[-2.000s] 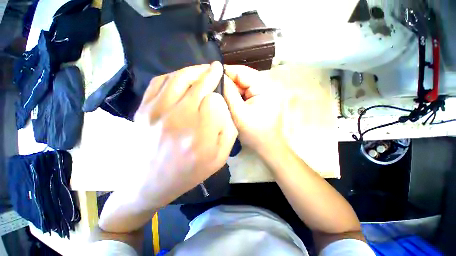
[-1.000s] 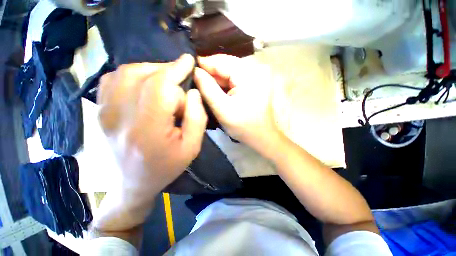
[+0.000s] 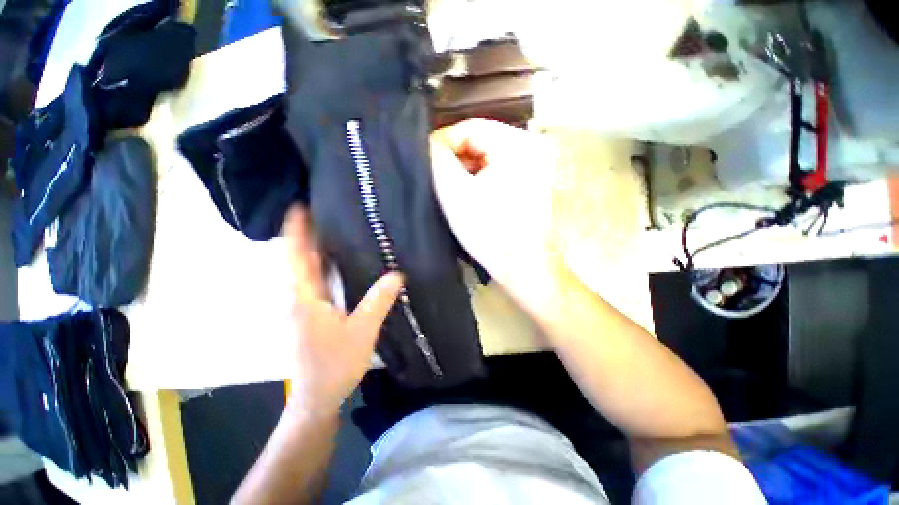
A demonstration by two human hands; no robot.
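A long black fabric panel runs from the needle area at the top centre down over the table's front edge. A silver metal zipper runs along it. My left hand lies at the panel's left edge, fingers apart, thumb on the fabric by the zipper. My right hand is at the panel's right edge, thumb and index finger together there; the pinched edge is washed out. The needle is hard to make out.
The white machine body fills the top right, with a brown block beside the panel. Red and black snips and a black cord hang at right. Black pouch pieces and a stack lie left. A small zippered piece touches the panel.
The panel is now spread flat with its zipper facing up. My left hand has moved down from the right hand's fingertips and opened on the fabric.
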